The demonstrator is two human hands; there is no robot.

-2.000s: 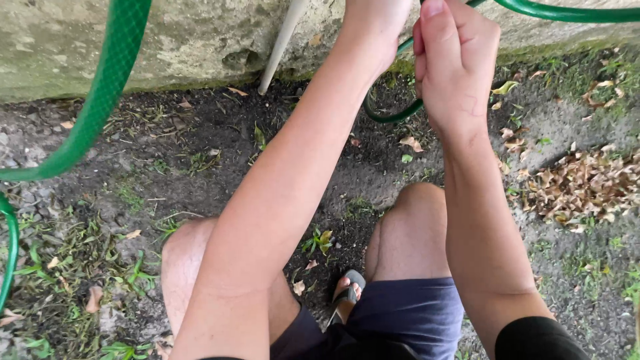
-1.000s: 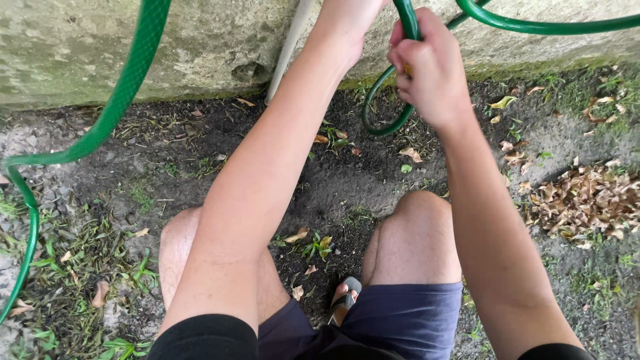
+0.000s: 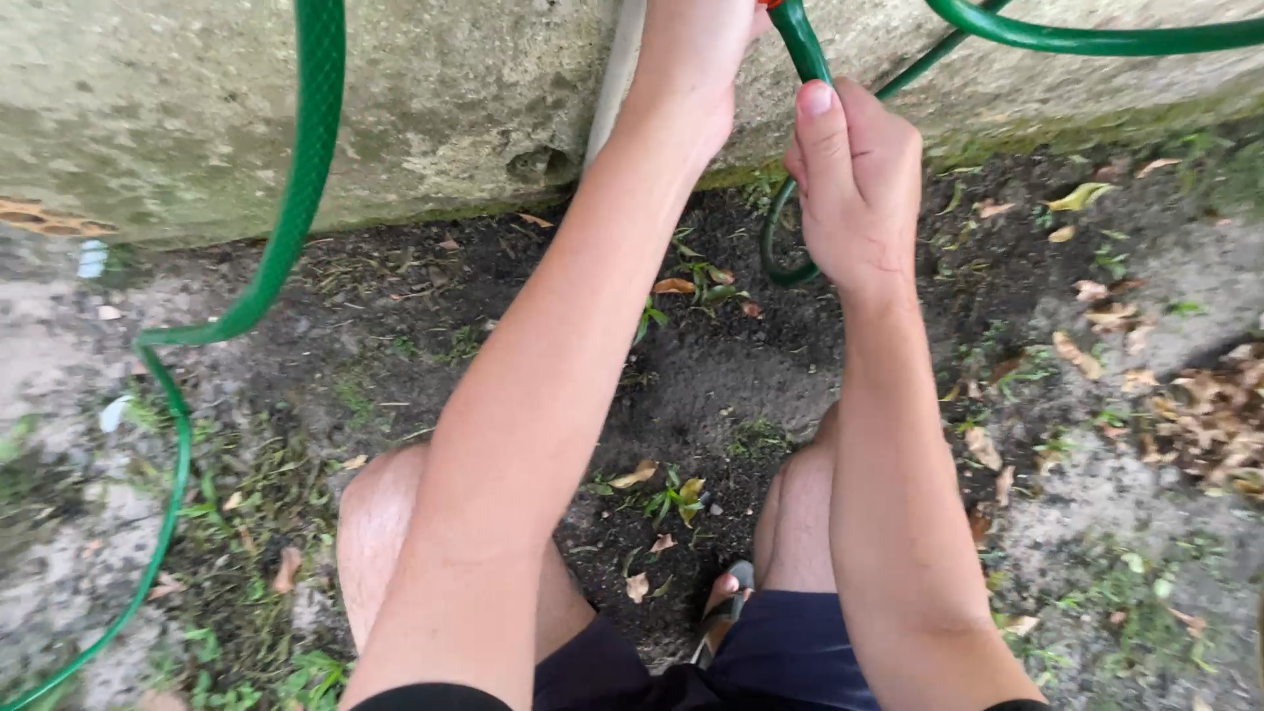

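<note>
My right hand (image 3: 857, 178) is closed around a green garden hose (image 3: 802, 44) near the wall, thumb pointing up along it. Just above that grip, an orange-red piece (image 3: 770, 3) shows at the top edge of the view, where the hose meets it. My left hand (image 3: 701, 59) reaches up beside it; its fingers are cut off by the top edge, so what they hold is hidden. Below and behind my right hand, a loop of green hose (image 3: 780, 259) hangs close to the soil.
A mossy concrete wall (image 3: 444, 118) runs across the top, with a pale pipe (image 3: 614, 84) against it. More green hose hangs at the left (image 3: 301, 188) and crosses the upper right (image 3: 1106, 39). Dry leaves (image 3: 1215, 415) lie in a heap on the right.
The hose stretch at my right hand has come into clearer view, with the orange-red piece now showing above it. The hanging hose at the left has shifted and bent.
</note>
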